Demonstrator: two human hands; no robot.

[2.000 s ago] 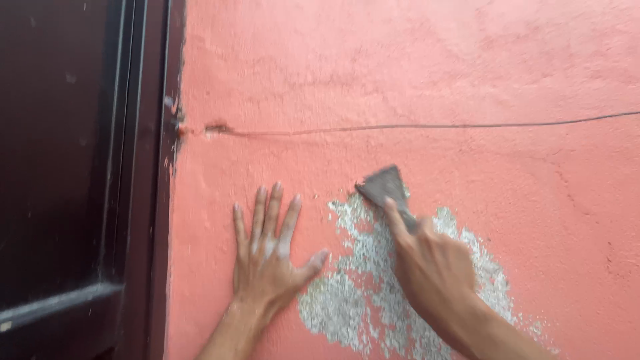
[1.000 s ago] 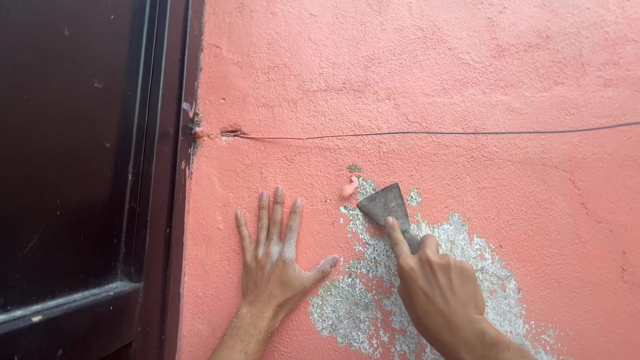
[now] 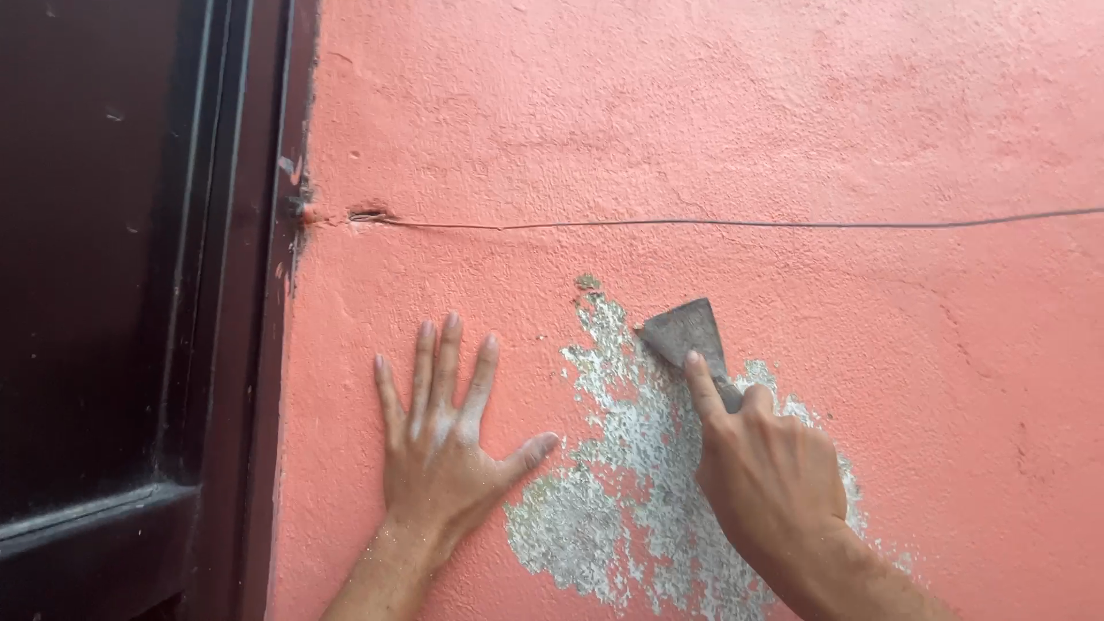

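My right hand [image 3: 772,483] grips a metal paint scraper [image 3: 687,335] by its handle, with the index finger stretched onto the blade. The blade's edge meets the pink painted wall [image 3: 483,285] at the upper part of a bare grey-white patch [image 3: 642,448]. Flat on the paint, left of that patch, lies my left hand [image 3: 444,466], fingers spread and holding nothing; pale dust coats its knuckles. Most of the scraper's handle is hidden in my right hand.
A thin wire [image 3: 673,222] runs across the wall above both hands, from a small hole [image 3: 369,216] toward the right edge. On the left stands a dark door [image 3: 86,259] with its frame [image 3: 259,345], whose edge has chipped paint.
The bare patch reaches farther up beside the blade. A curled flake of pink paint seen near the scraper one second ago is gone. My left hand stays spread on the wall.
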